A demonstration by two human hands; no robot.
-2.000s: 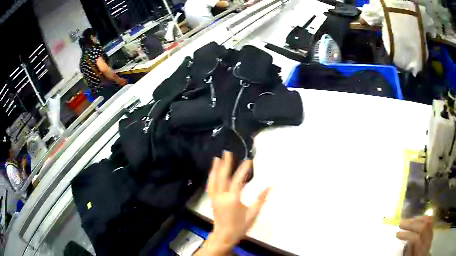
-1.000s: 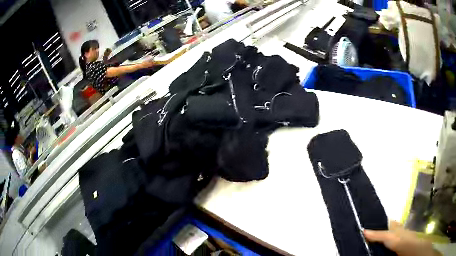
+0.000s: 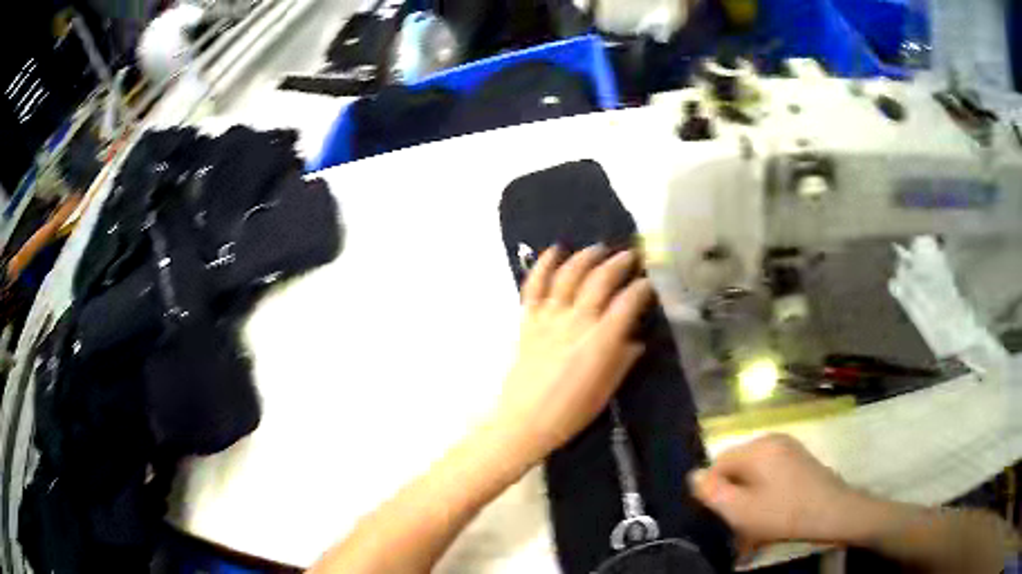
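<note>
A long black bag panel [image 3: 661, 392] lies on the white table left of the sewing machine [image 3: 829, 213], its rounded flap at the far end. A silvery zip [image 3: 624, 454] runs down its middle to a metal ring [image 3: 634, 530] near the bottom edge. My left hand [image 3: 577, 336] lies flat on the upper part, fingers spread over the flap's near edge. My right hand [image 3: 773, 488] is at the panel's lower right edge, fingers curled with the edge at the fingertips.
The black work pile [image 3: 123, 370] is at the left. A blue bin [image 3: 605, 73] with black pieces stands behind the table. Red and black thread snips [image 3: 857, 372] lie beside the lit needle area. A white cloth scrap [image 3: 941, 303] hangs against the machine. A yellow strip [image 3: 784, 417] edges the bed.
The view has turned right, showing the machine. The panel now lies closer in front of me. My left hand has come back into view onto it; my right hand has moved to its right edge.
</note>
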